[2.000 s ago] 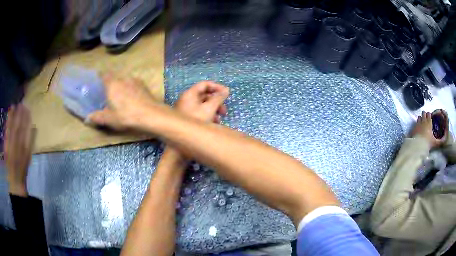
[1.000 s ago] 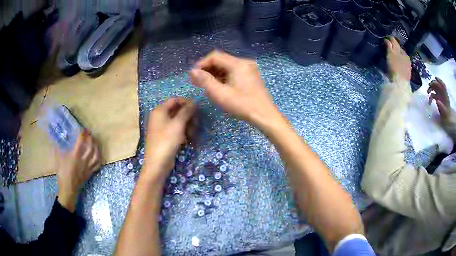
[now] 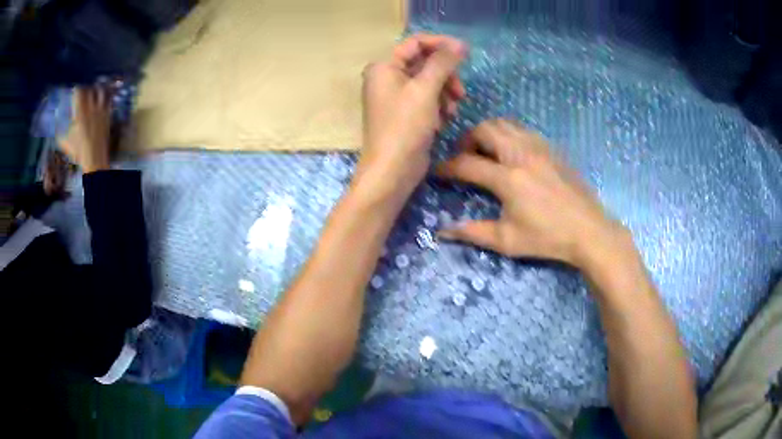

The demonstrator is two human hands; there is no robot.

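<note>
Small round plugs with pale centres (image 3: 460, 298) lie loose in a dark pile on the bubble wrap (image 3: 532, 334). My right hand (image 3: 523, 193) is over the pile's upper right part, its thumb and fingers apart, with nothing visible in it. My left hand (image 3: 412, 90) is raised just above and left of it, by the cardboard's right edge. Its fingers are curled with the tips near one another; whether something small is between them is hidden by the fingers and blur.
The cardboard sheet (image 3: 266, 77) lies at the upper left. A neighbour's hand (image 3: 88, 129) is at the far left beside a blurred whitish-blue unit (image 3: 53, 111). A blue stool (image 3: 184, 369) is below the table's front edge. Another person's beige sleeve (image 3: 750, 377) is at the lower right.
My right hand first left the translucent tank on the cardboard, then came down to the plugs. The neighbour's hand took the tank. The view has shifted; the stacked housings are out of it.
</note>
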